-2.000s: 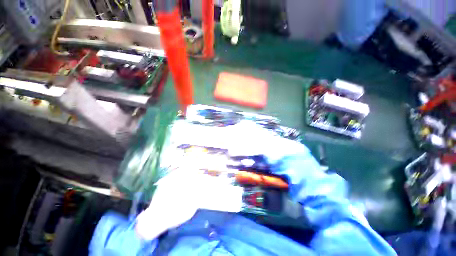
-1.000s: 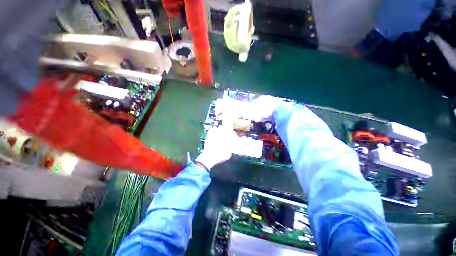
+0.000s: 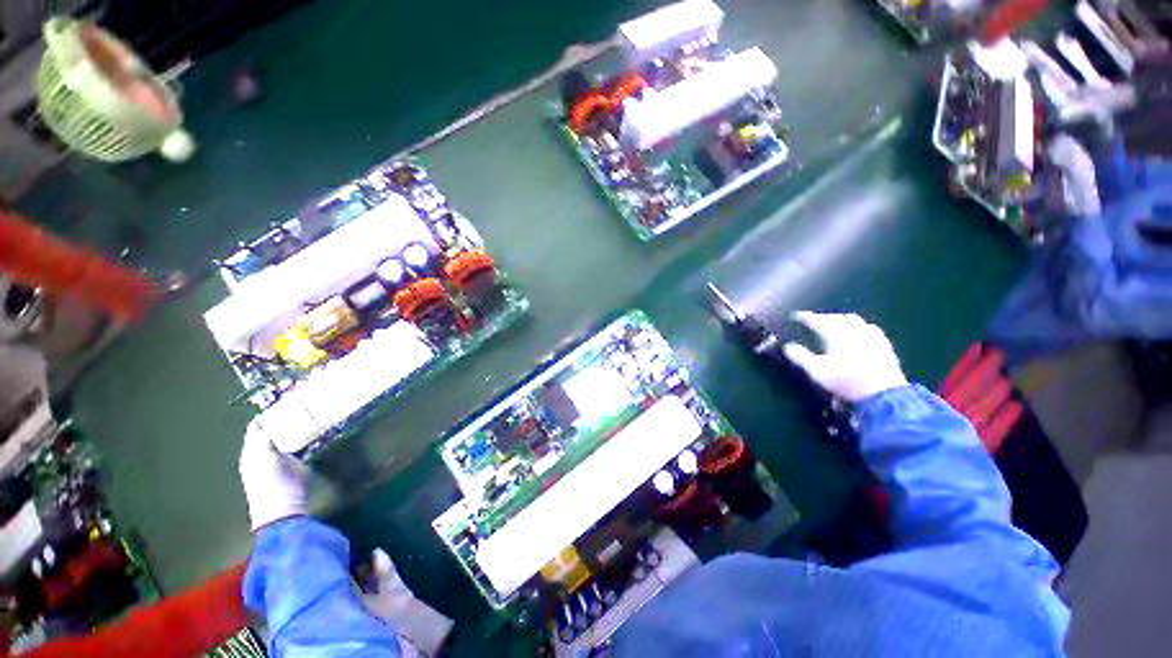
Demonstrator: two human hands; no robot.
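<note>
My gloved right hand [image 3: 848, 356] is closed around the black electric screwdriver [image 3: 769, 337], its thin bit pointing up and left, away from the boards. My gloved left hand [image 3: 273, 482] is at the lower left corner of a power supply board [image 3: 337, 319] with white heatsinks, orange-red coils and a yellow transformer; whether its fingers grip the board is hard to tell. A second power supply board [image 3: 591, 495] lies nearest my body, its lower part hidden by my blue sleeve and smock.
Another board [image 3: 681, 129] lies farther back. A pale green fan [image 3: 109, 97] is at upper left. Orange-red posts [image 3: 71, 267] stand at left, with a racked board [image 3: 77, 566] below. Another worker's gloved hand [image 3: 1074, 174] is by a board at right. A white glove [image 3: 401, 607] lies near my left sleeve.
The view has turned right. My hands have come apart; my right hand now holds the screwdriver away from the boards. My left hand is at a board's corner. The nearest board shows more fully.
</note>
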